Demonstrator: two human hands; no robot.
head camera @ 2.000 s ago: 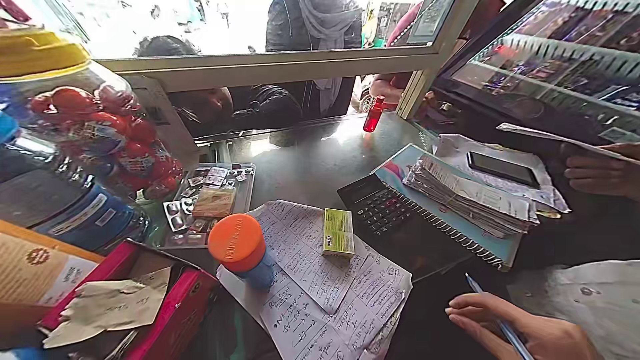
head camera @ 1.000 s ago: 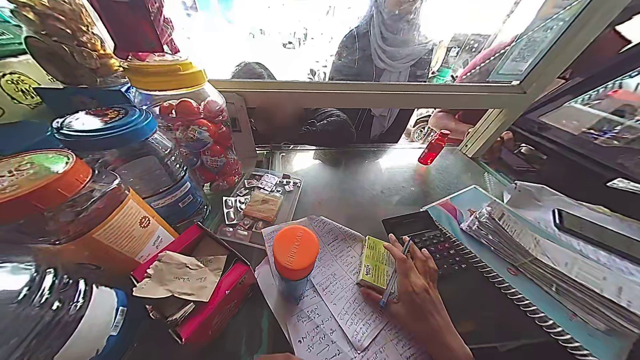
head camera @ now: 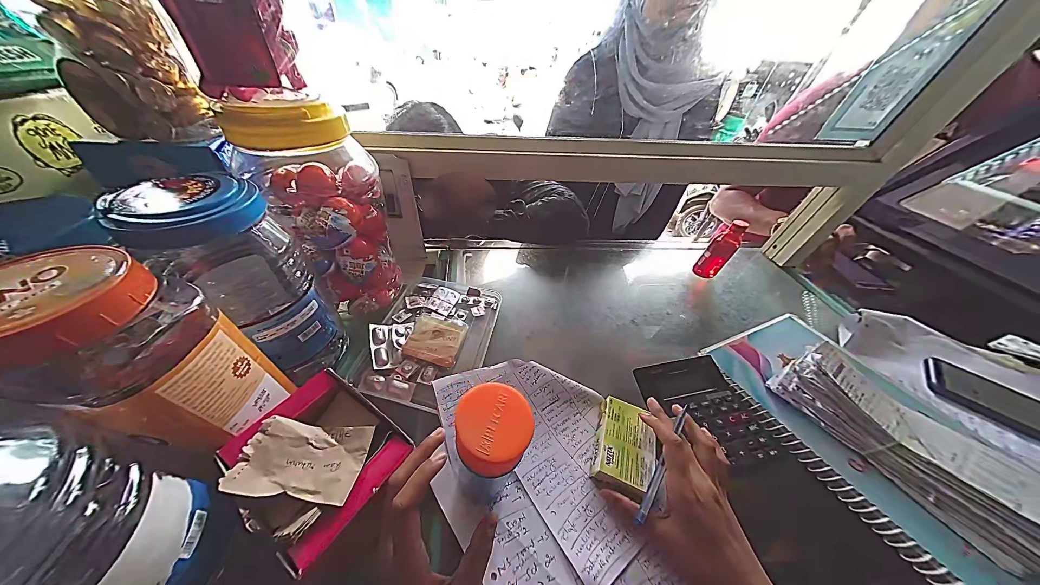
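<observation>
A blue pen (head camera: 660,467) sits between the fingers of my right hand (head camera: 691,487), whose fingertips also touch a small yellow-green carton (head camera: 624,445). The carton stands on handwritten sheets of paper (head camera: 561,479). My left hand (head camera: 435,520) is spread beside a bottle with an orange cap (head camera: 494,429), fingers apart; whether it touches the bottle I cannot tell. The bottle stands on the sheets, its blue lower part mostly hidden under the cap. A black calculator (head camera: 715,402) lies just beyond my right hand, partly under its fingers.
Large plastic jars (head camera: 284,284) line the left side. A pink box (head camera: 349,528) holds torn papers; a clear tray (head camera: 487,325) holds blister packs. At right are a spiral notebook (head camera: 756,333), stacked papers (head camera: 894,431) and a phone (head camera: 983,398). A red bottle (head camera: 719,252) stands near the window; people are beyond it.
My right hand, with the pen, has moved left from beside the notebook to the carton. My left hand has come in beside the orange-capped bottle. The view has turned left.
</observation>
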